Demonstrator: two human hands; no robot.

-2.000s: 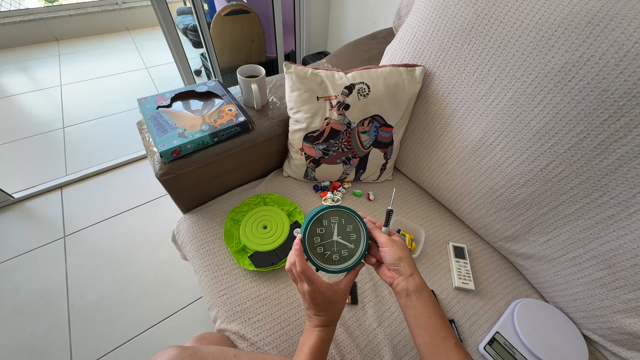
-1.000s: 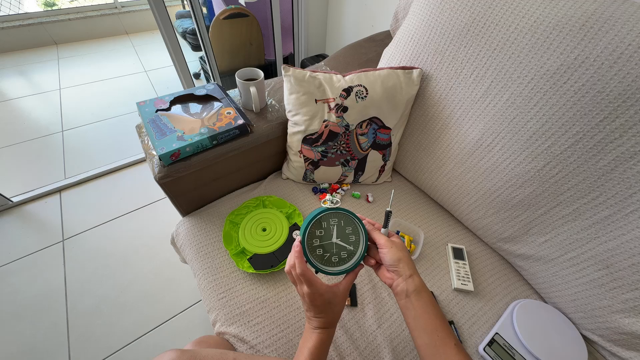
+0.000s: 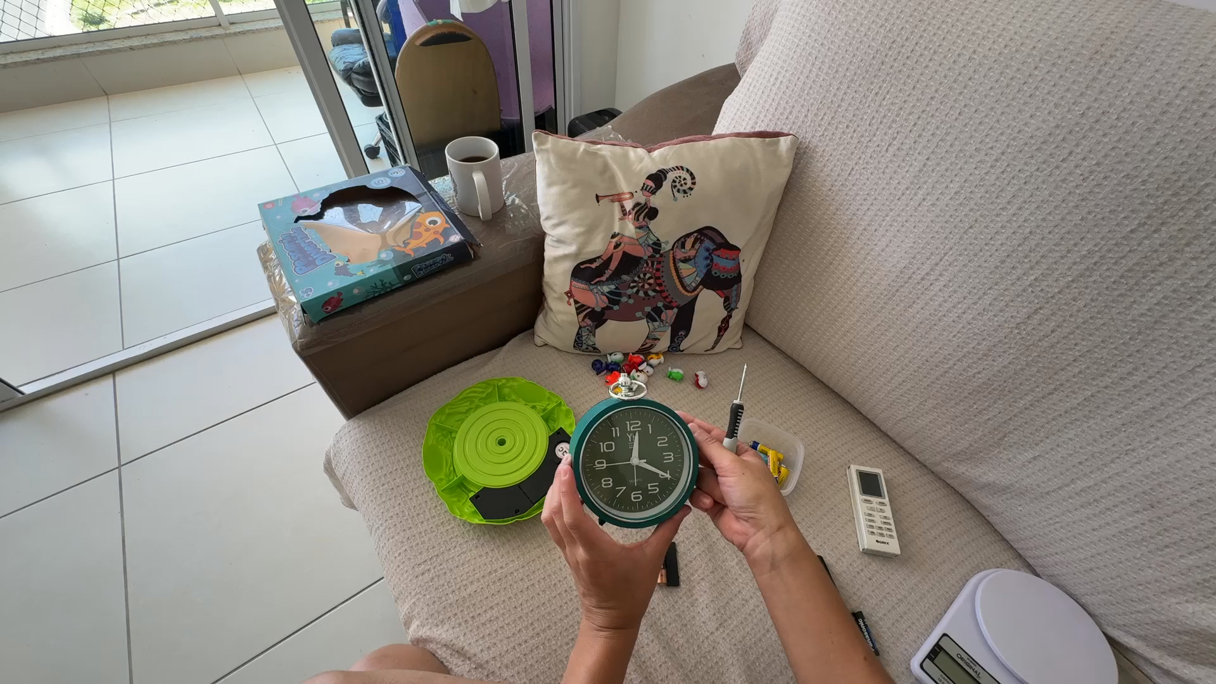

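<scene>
Between both hands a round green alarm clock (image 3: 635,462) is held upright, its dark dial facing me and a metal ring on top. My left hand (image 3: 608,560) grips its lower left side and bottom edge. On the right side, my right hand (image 3: 739,484) holds the clock's rim, and a screwdriver (image 3: 735,418) with a black and grey handle stands tip up at the same hand; how it is held is partly hidden. A green plastic toy base (image 3: 502,443) with a black part lies left of the clock. Behind the right hand is a clear plastic container (image 3: 790,456) with yellow batteries.
Small colourful toy pieces (image 3: 635,365) lie before an elephant-print cushion (image 3: 665,247). A white remote control (image 3: 873,510) and a kitchen scale (image 3: 1045,627) are at right. Batteries (image 3: 864,632) lie near my right forearm. The sofa arm bears a toy box (image 3: 366,237) and a mug of dark liquid (image 3: 474,178).
</scene>
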